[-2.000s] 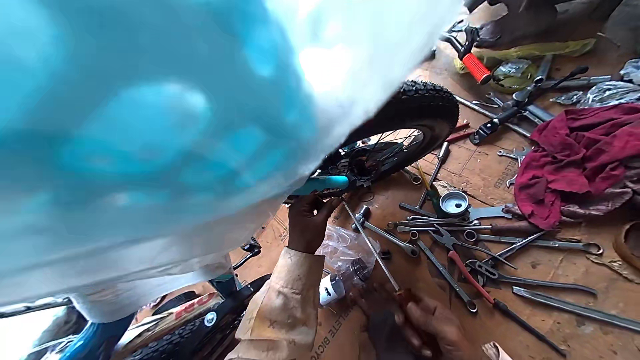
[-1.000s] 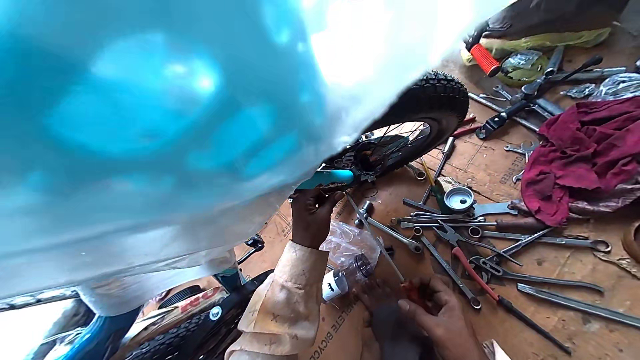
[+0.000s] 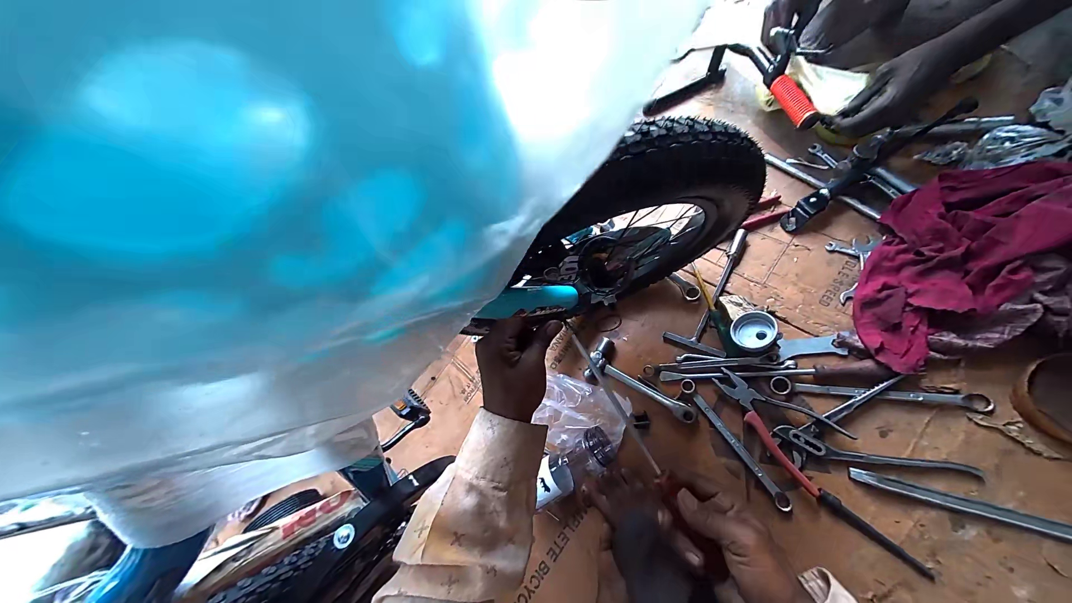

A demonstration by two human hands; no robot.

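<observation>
My left hand is at the blue end of a bicycle frame tube, its fingers closed on the part just beneath. In my right hand is the red handle of a long screwdriver, whose shaft slants up and left toward the frame by my left fingers; its tip is hard to make out. Behind the tube stands a knobby-tired bicycle wheel. A bare foot rests on the cardboard beside my right hand. Large blurred blue and whitish plastic hides the rest of the bicycle.
Combination wrenches, red-handled pliers and a flat metal bar lie on the cardboard at right, near a maroon cloth. A clear bottle lies below my left hand. Another person's hand is by a red handlebar grip.
Another person's hands have come into view by the red grip at the upper right. My left hand stays at the blue tube, and my right hand still holds the screwdriver.
</observation>
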